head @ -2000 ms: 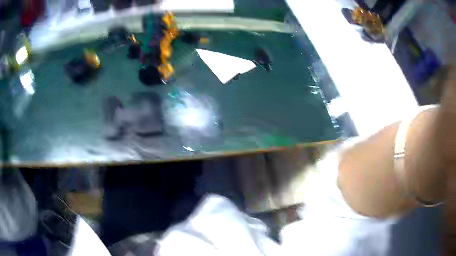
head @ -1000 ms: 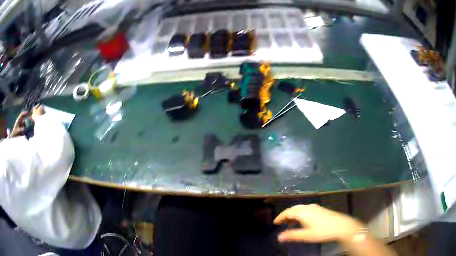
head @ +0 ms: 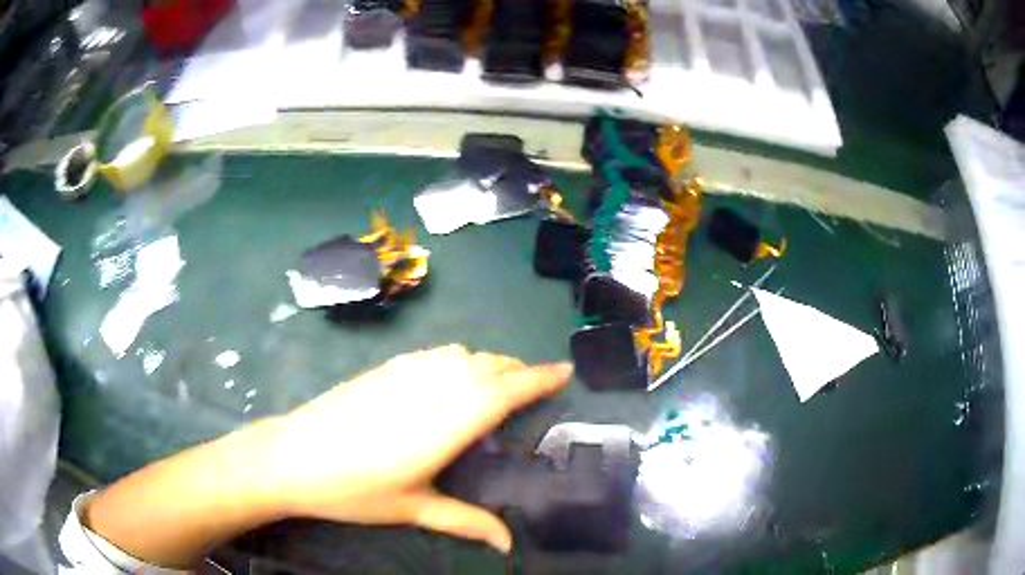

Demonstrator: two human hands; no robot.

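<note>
My left hand [head: 382, 449] reaches in from the lower left, palm down, thumb and fingers apart, with nothing seen in it. Its fingertip is at the left edge of the nearest black display module [head: 608, 357], at the near end of a long overlapping module stack [head: 625, 253] with teal edges and orange flex cables. Whether it touches is unclear. The dark H-shaped jig [head: 573, 494] lies below, partly behind my thumb. A small module pile [head: 341, 273] lies to the left. My right hand is out of the picture.
A white blister tray [head: 736, 112] with several modules stands behind. Right of the stack lie thin pale lines, a white triangle [head: 812, 343] and shiny waste film [head: 703, 472]. Tape rings [head: 133, 146] are far left; another person's white sleeve [head: 23, 393] is at the left edge.
My left hand has come into view over the mat. My right hand, earlier at the lower right, has left the picture. The view has moved closer to the modules.
</note>
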